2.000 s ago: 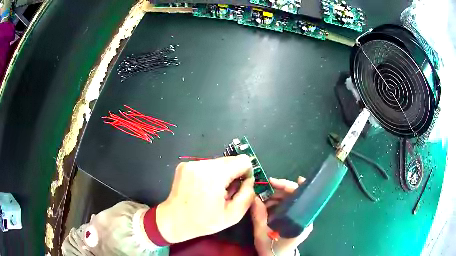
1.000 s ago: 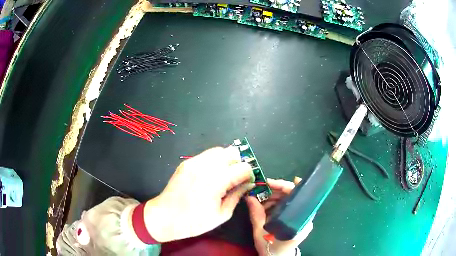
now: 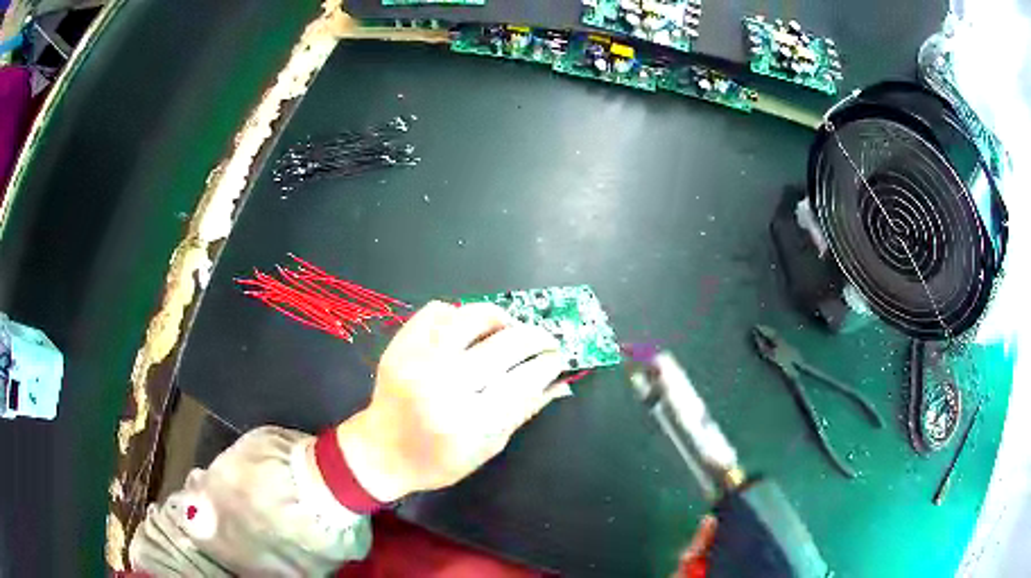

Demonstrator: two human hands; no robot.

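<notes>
My left hand (image 3: 447, 401) holds a small green circuit board (image 3: 571, 322) at centre, its pale side with silvery joints facing up. A red wire end shows below the board. The blue-black soldering iron (image 3: 774, 531) rises from the bottom right, its silvery barrel (image 3: 690, 423) pointing up and left. Its tip is blurred, close to the board's right edge; contact cannot be told. An orange-red part shows beside the handle. My right hand is not discernible at the bottom edge. Red wires (image 3: 322, 299) lie fanned left of the board.
Black wires (image 3: 345, 156) lie beyond the red ones. Populated boards (image 3: 611, 59) line the far ledge. At right are a round black fan (image 3: 904, 220), dark side cutters (image 3: 808, 390) and a dark oval loop (image 3: 936, 401). A chipped wooden edge (image 3: 170, 305) borders the dark belt.
The board has been turned from component side to solder side up. The iron has swung from lying back over my right hand to pointing at the board. My right hand has dropped from view.
</notes>
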